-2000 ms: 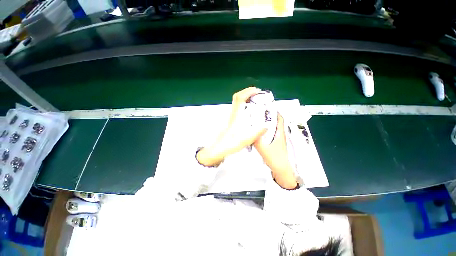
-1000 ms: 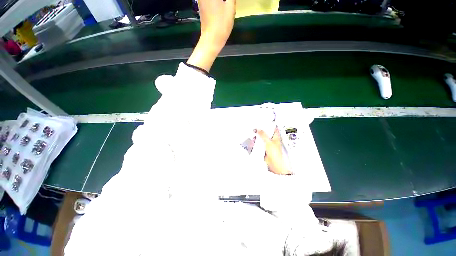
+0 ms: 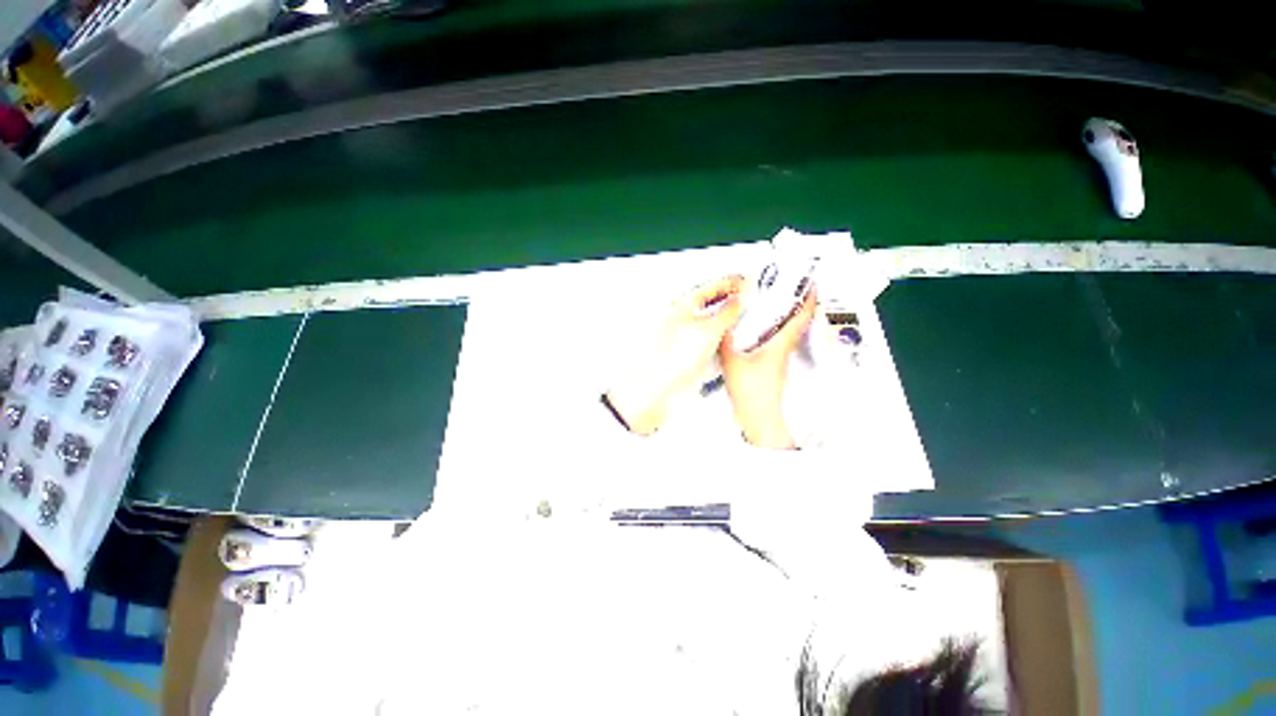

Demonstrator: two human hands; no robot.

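Note:
A white handheld device (image 3: 778, 302) is held over the white mat (image 3: 532, 406), its outline partly lost in glare. My right hand (image 3: 764, 392) holds it from below and the right, with fingers around its side. My left hand (image 3: 689, 343) is just left of the device, fingers bent towards it. Glare hides whether the left fingers touch it or hold something small. Small dark pieces (image 3: 844, 330) lie on the mat right of my hands.
One white device (image 3: 1118, 168) lies on the green conveyor (image 3: 560, 196). A translucent tray of metallic-looking parts (image 3: 84, 406) is at left. White devices (image 3: 263, 586) sit in a brown carton (image 3: 193, 616) at lower left. A blue stool (image 3: 1224, 560) stands at right.
My left hand has come back down from the yellow sheet above the belt to beside my right hand. The device shows between them again. The view has tilted down.

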